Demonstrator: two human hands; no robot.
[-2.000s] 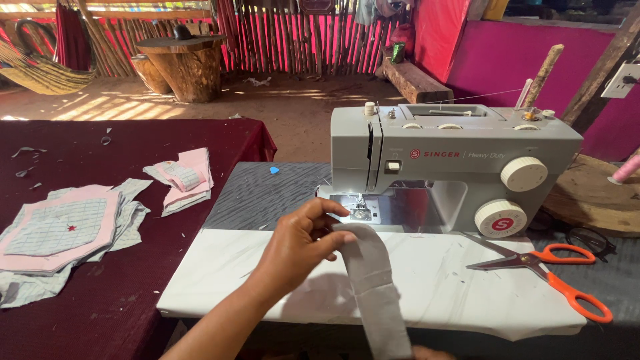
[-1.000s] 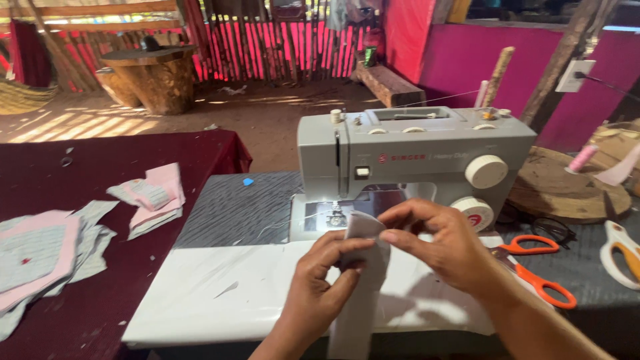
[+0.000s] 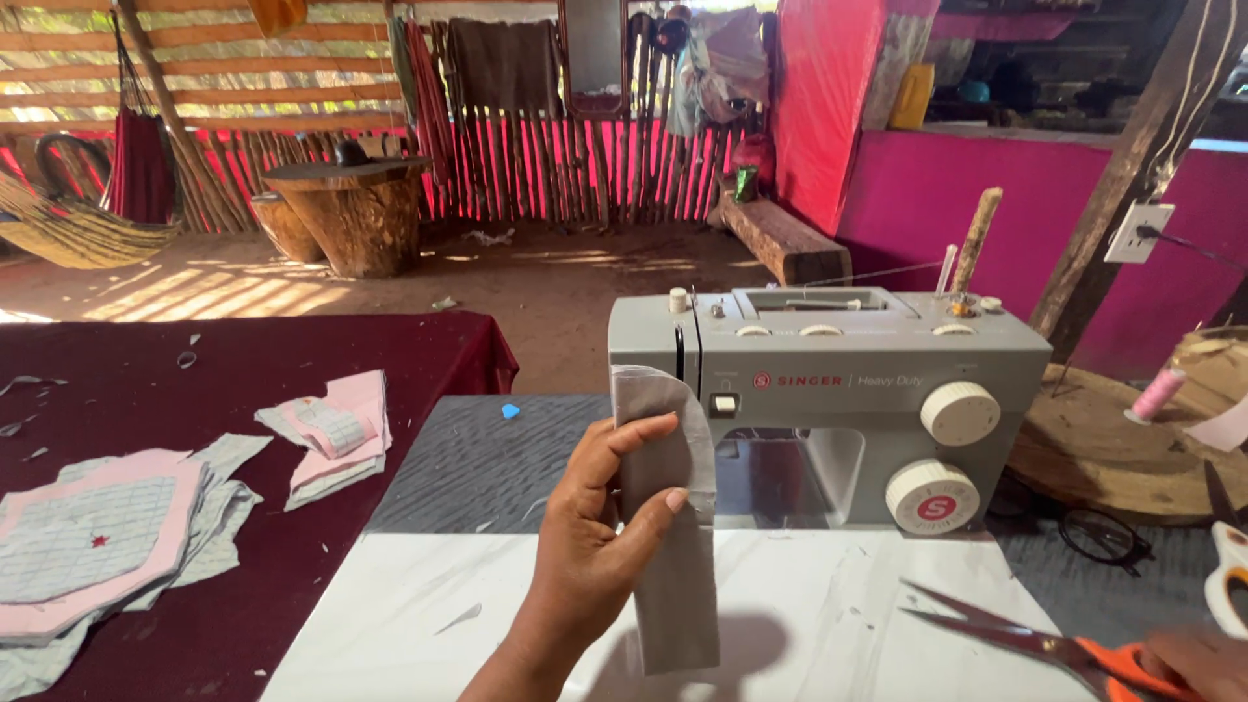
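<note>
My left hand (image 3: 600,526) grips a long grey fabric strip (image 3: 673,575) with a rounded top end, held upright in front of the grey Singer sewing machine (image 3: 838,361). The strip hides the needle area. At the lower right edge, my right hand (image 3: 1197,663) is at the orange handles of the scissors (image 3: 1033,642), whose blades point left and stand slightly apart over the white work surface (image 3: 819,604). Part of that hand is cut off by the frame and blurred, so how its fingers sit in the handles is unclear.
Pink and checked fabric pieces (image 3: 185,507) lie on the dark red cloth (image 3: 322,585) at left. Right of the machine are eyeglasses (image 3: 1105,538), white-handled scissors (image 3: 1224,575) and a pink thread spool (image 3: 1157,395) on a wooden slab (image 3: 1082,458).
The strip is now raised in my left hand, away from the needle area. My right hand has left the strip's top end and moved right to the orange scissors.
</note>
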